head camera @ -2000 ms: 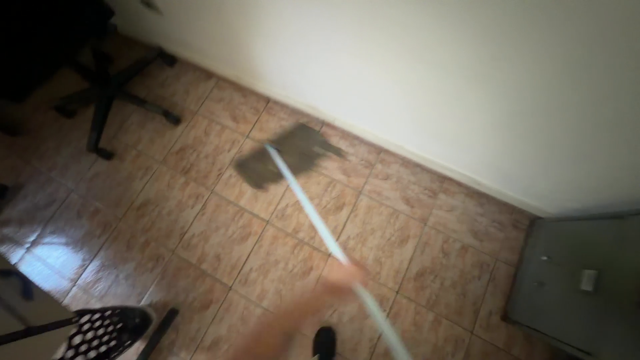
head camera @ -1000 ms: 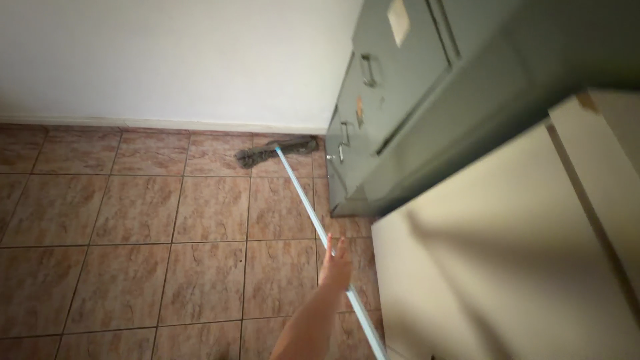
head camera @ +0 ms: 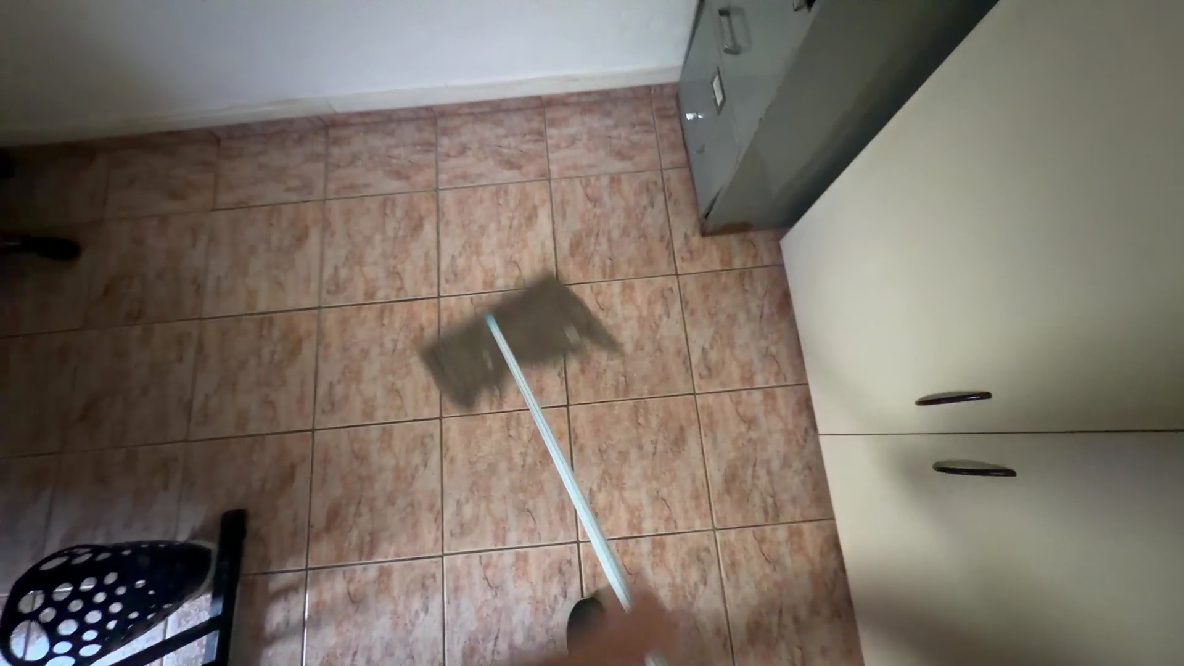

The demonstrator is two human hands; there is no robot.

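At the bottom edge, my blurred left hand [head camera: 634, 629] is around the pale blue handle [head camera: 564, 472] of a dust mop. The handle slants up and left to the mop's wide grey-brown fringed head [head camera: 518, 342], which is over the floor tiles and blurred. One end of the head trails loose strands. A dark rounded thing, perhaps the tip of a shoe [head camera: 583, 620], shows just left of my hand. My right hand is out of view, and so is the upper end of the handle.
A grey metal filing cabinet [head camera: 768, 120] stands by the white wall [head camera: 370, 42]. Right of the tiles is a cream cupboard [head camera: 999, 277] with dark handles. A black perforated chair part [head camera: 102, 592] is at lower left, and a dark chair leg [head camera: 42, 246] at the left edge.
The mop head was beside the filing cabinet at the wall's foot a second ago; now it is out over the tiles, away from both. The view has shifted strongly.
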